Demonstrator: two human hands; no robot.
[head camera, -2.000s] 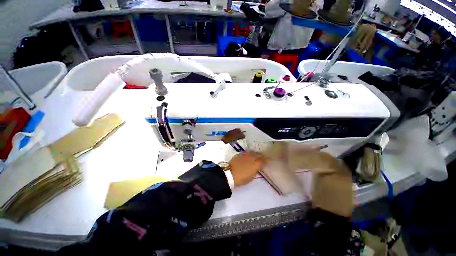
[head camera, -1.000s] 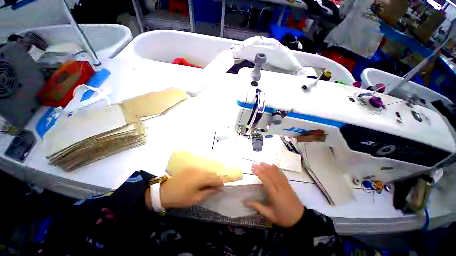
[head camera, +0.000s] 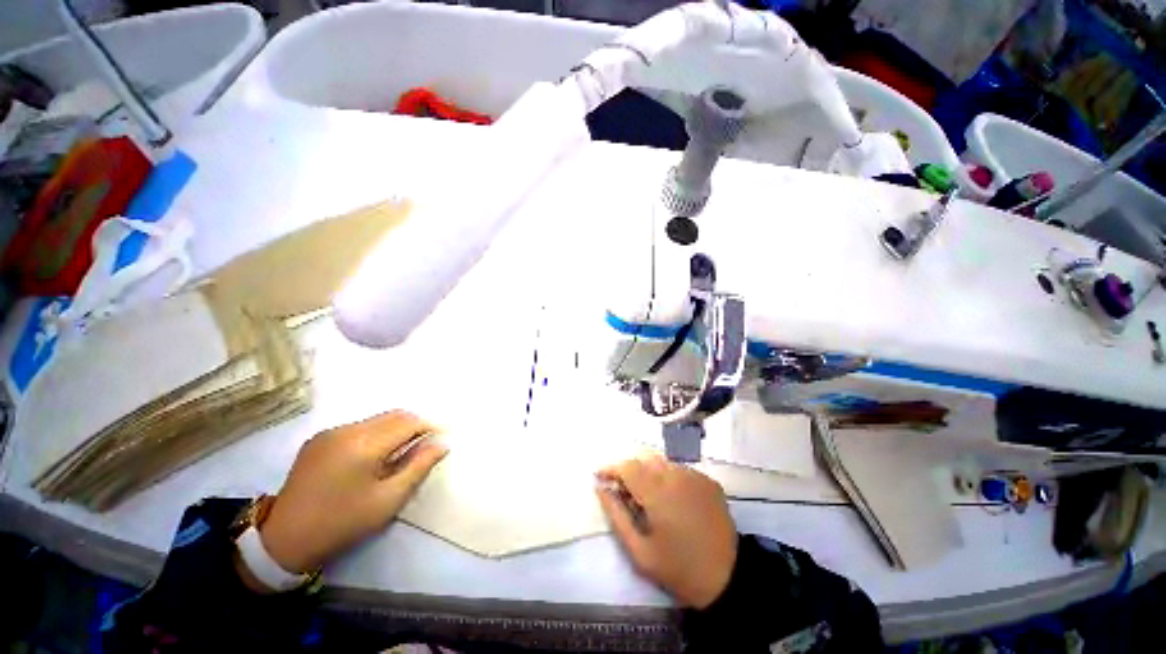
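A cream pocket piece (head camera: 505, 511) with a pointed lower edge lies flat on the white table, left of the needle area. My left hand (head camera: 365, 486) holds its left end with curled fingers. My right hand (head camera: 671, 517) holds its right end, just in front of the presser foot area (head camera: 684, 441). The fingertips of both hands partly cover the piece's ends. Its upper edge is washed out by glare. A thick stack of cut pieces (head camera: 179, 409) lies at the left. Sewn pieces (head camera: 895, 492) lie on the bed at the right.
The white lamp tube (head camera: 467, 211) hangs over the table, left of the sewing machine head (head camera: 818, 256). Bobbins (head camera: 1017, 492) lie right of the sewn pieces. A red box (head camera: 77, 211) and a white strap (head camera: 134, 262) are at the far left. White bins (head camera: 384, 58) stand behind.
The view has moved closer and down towards the needle area. My hands have moved apart to opposite ends of the pocket piece, which now lies flat between them, nearer the needle.
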